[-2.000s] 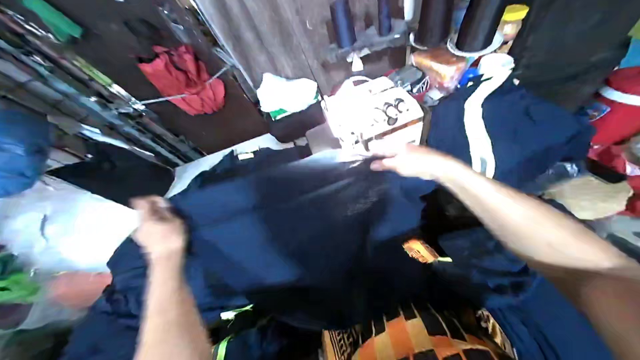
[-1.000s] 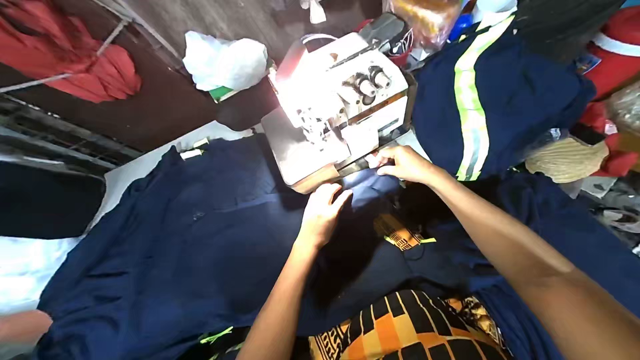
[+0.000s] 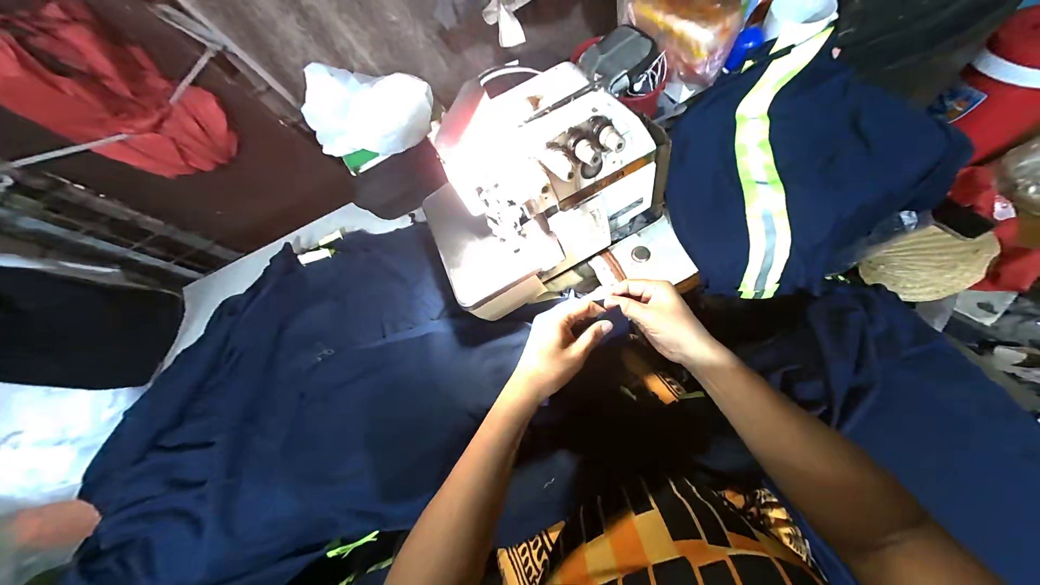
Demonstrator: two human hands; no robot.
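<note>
Navy blue fabric spreads over the table and across my lap. A white overlock sewing machine, its lamp lit, stands at the back centre with its dials facing up. Just in front of the machine, my left hand pinches the edge of the navy fabric between thumb and fingers. My right hand grips the same edge right beside it, fingertips nearly touching the left ones. The fabric edge between the fingers is partly hidden.
Navy cloth with a reflective yellow-silver strip lies right of the machine. A white plastic bag is behind left. Red cloth hangs over a metal rod. A red container stands behind the machine. At right lies a tan ribbed item.
Two seconds ago my hands were wide apart, spreading the navy fabric. They came together in front of the machine and still hold the fabric edge there. The view has moved closer to the machine.
</note>
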